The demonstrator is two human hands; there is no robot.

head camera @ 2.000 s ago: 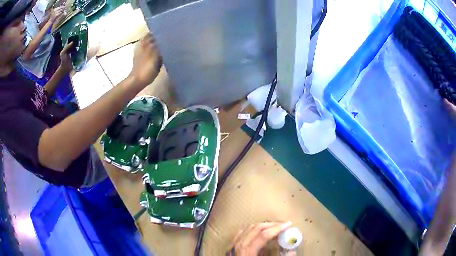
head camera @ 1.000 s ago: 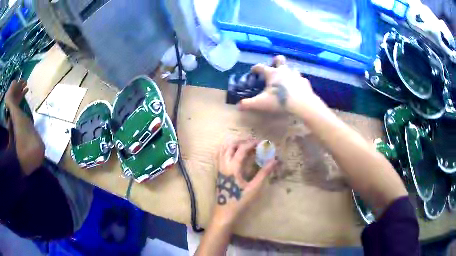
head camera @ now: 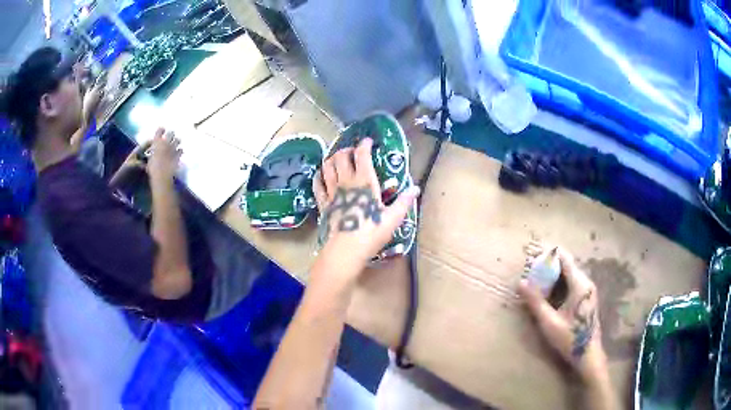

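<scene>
My left hand (head camera: 353, 196) lies over the upper green car body shell (head camera: 383, 132) of a stack of two, fingers over its dark recess and thumb along its right side. A lower shell (head camera: 402, 232) shows under it. My right hand (head camera: 573, 308) holds the small white glue bottle (head camera: 547, 271) upright over the cardboard, its brownish tip pointing up. Another green shell (head camera: 276, 200) lies to the left of the stack. A row of lumpy black inserts (head camera: 553, 170) lies along the back edge of the bench.
A black cable (head camera: 413, 280) crosses the tan cardboard (head camera: 465, 312) right of the stack. A grey metal box (head camera: 361, 52) and a blue crate (head camera: 609, 112) stand behind. More green shells (head camera: 673, 344) lie at the right. A person in a dark shirt (head camera: 104, 232) works at the left.
My left hand has left the glue bottle and moved left onto the stacked shells. My right hand has left the black inserts and taken the bottle. The view has swung left.
</scene>
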